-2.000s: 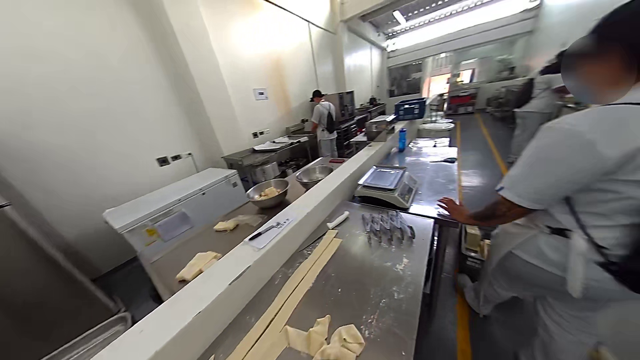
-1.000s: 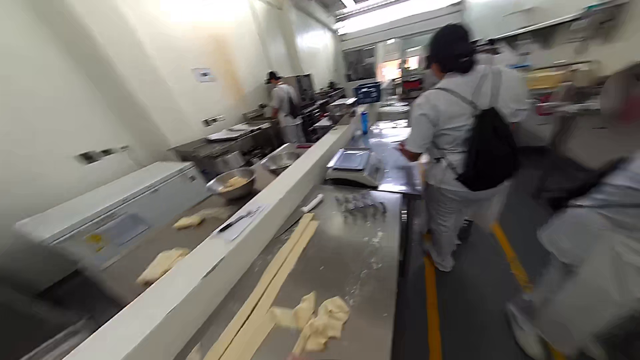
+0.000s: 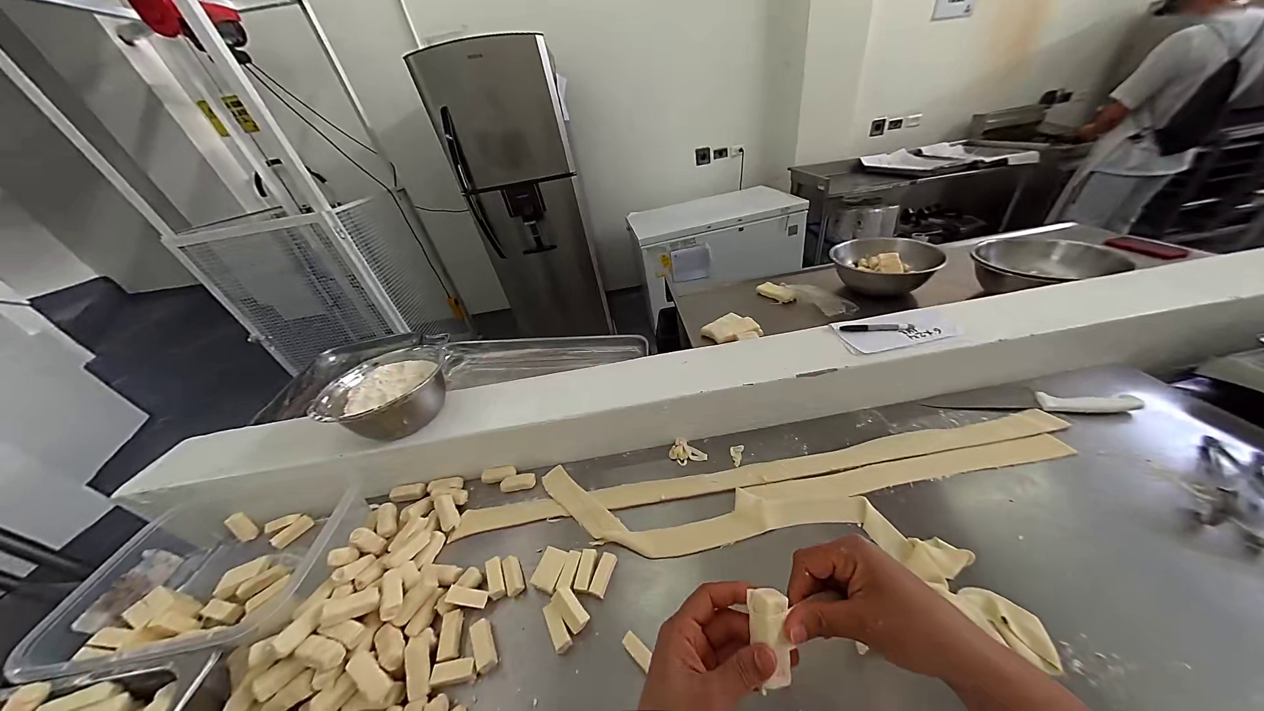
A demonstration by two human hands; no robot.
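Observation:
My left hand (image 3: 713,647) holds a cheese stick partly wrapped in dough (image 3: 769,637) upright between thumb and fingers. At its upper right side, my right hand (image 3: 854,612) pinches the dough's edge. Long flat dough strips (image 3: 839,469) stretch across the steel table (image 3: 1136,553) beyond both hands, one of them folded over near its left end. Crumpled dough (image 3: 1002,627) lies right of my right wrist. Loose cheese sticks (image 3: 568,609) lie left of my left hand, beside a large heap of pale sticks and wrapped pieces (image 3: 390,592).
A clear plastic container (image 3: 341,533) of sticks stands at the left. On the white ledge (image 3: 592,410) are a steel bowl of flour (image 3: 395,395) and a paper with a marker (image 3: 894,333). A knife with a white handle (image 3: 1089,403) lies at the back right. A person (image 3: 1165,109) stands beyond.
The view has swung far left and down, bringing the heap, the container and both my hands into sight. Cause of other differences is unclear.

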